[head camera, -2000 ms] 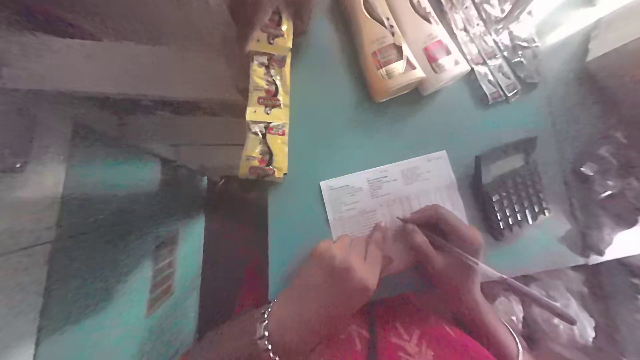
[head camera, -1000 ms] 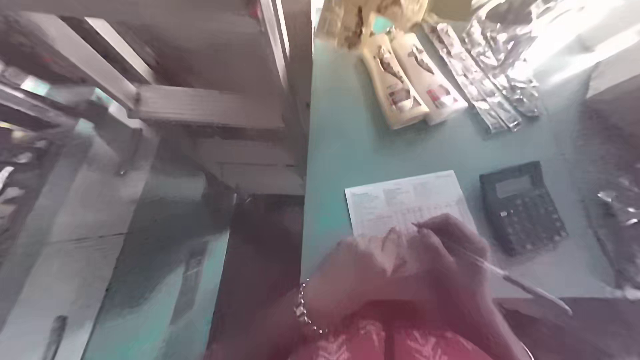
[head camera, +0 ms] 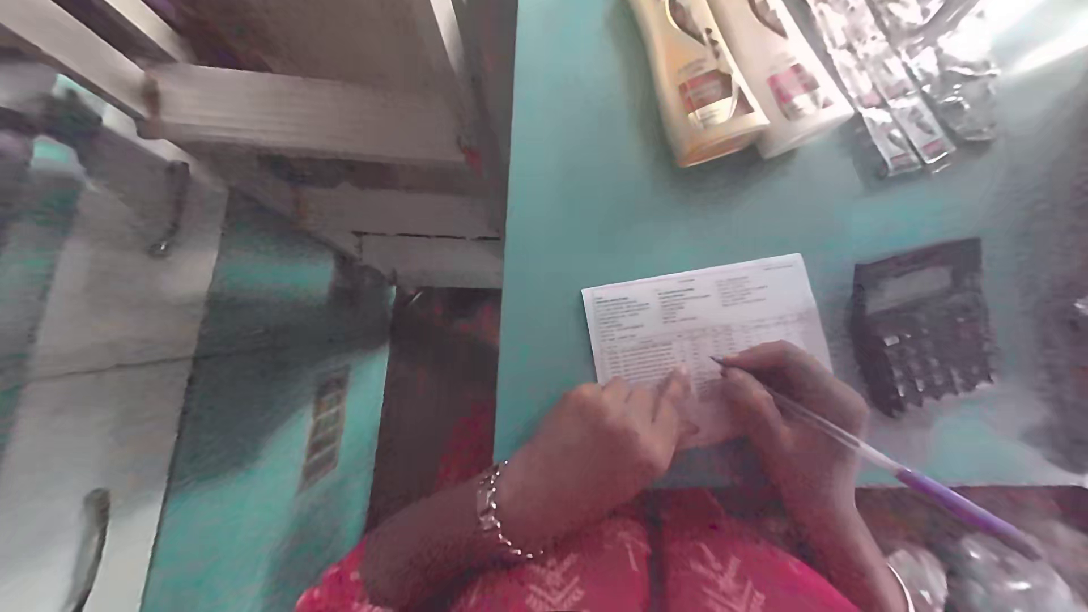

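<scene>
A printed paper sheet (head camera: 697, 297) with columns of small text lies on the teal tabletop (head camera: 578, 187). My left hand (head camera: 608, 433), with a metal bracelet at its wrist, rests on the lower left part of the sheet, its index finger on the print. Between the fingers of my right hand (head camera: 799, 425) is a long pen (head camera: 833, 433) with a purple rear end. The pen's tip is at the printed columns, just right of my left fingertips. A dark calculator (head camera: 922, 323) lies to the right of the sheet.
Two bottles, one yellowish (head camera: 693, 93) and one pale (head camera: 786, 76), lie near the top of the table. Beside them are strips of silvery sachets (head camera: 901, 110). Clear plastic (head camera: 1003, 569) shows at the lower right. The table's left edge borders a dark gap.
The view has shifted. The yellow sachet strip and the hand at it, seen at the top two seconds ago, are out of view. Both my hands remain at the sheet, the pen still held.
</scene>
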